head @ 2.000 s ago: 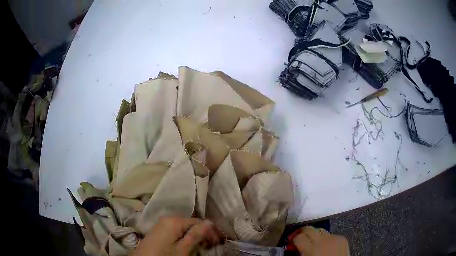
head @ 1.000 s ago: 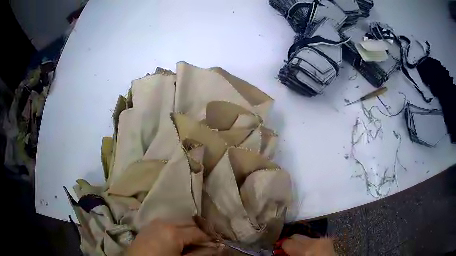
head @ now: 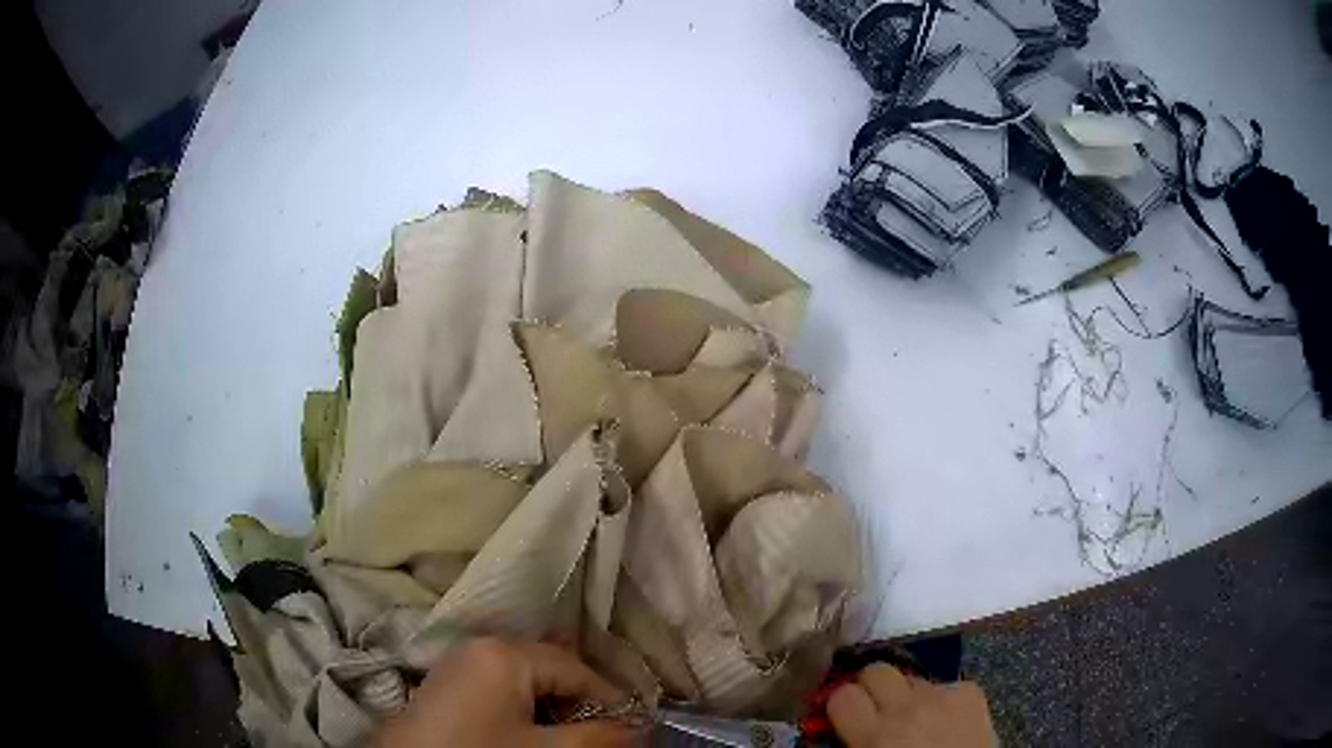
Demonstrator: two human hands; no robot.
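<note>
A large ruffled heap of beige cloth pieces (head: 453, 336) lies on the white table (head: 365, 102), with olive pieces (head: 319, 439) showing at its left edge. My left hand (head: 504, 701), partly cut off by the bottom edge and slightly blurred, pinches the near edge of the beige cloth. My right hand (head: 906, 709), also cut off at the bottom, holds red-handled scissors (head: 723, 729). The silver blades point left, with their tips beside my left fingertips. Whether the blades are open or closed on a thread is hard to tell.
Tied bundles of grey pieces (head: 920, 183) with dark strips stand at the back right, with a cream tag (head: 1096, 143). An awl-like tool (head: 1078, 278), thread scraps (head: 1103, 439) and a grey piece stack (head: 1249, 363) lie right. A heap of cloth (head: 88, 322) is beyond the left table edge.
The beige folds just beyond my hands have shifted, and a fold edge now lies further right. My left hand stays on the near cloth edge. The scissors remain in my right hand beside it.
</note>
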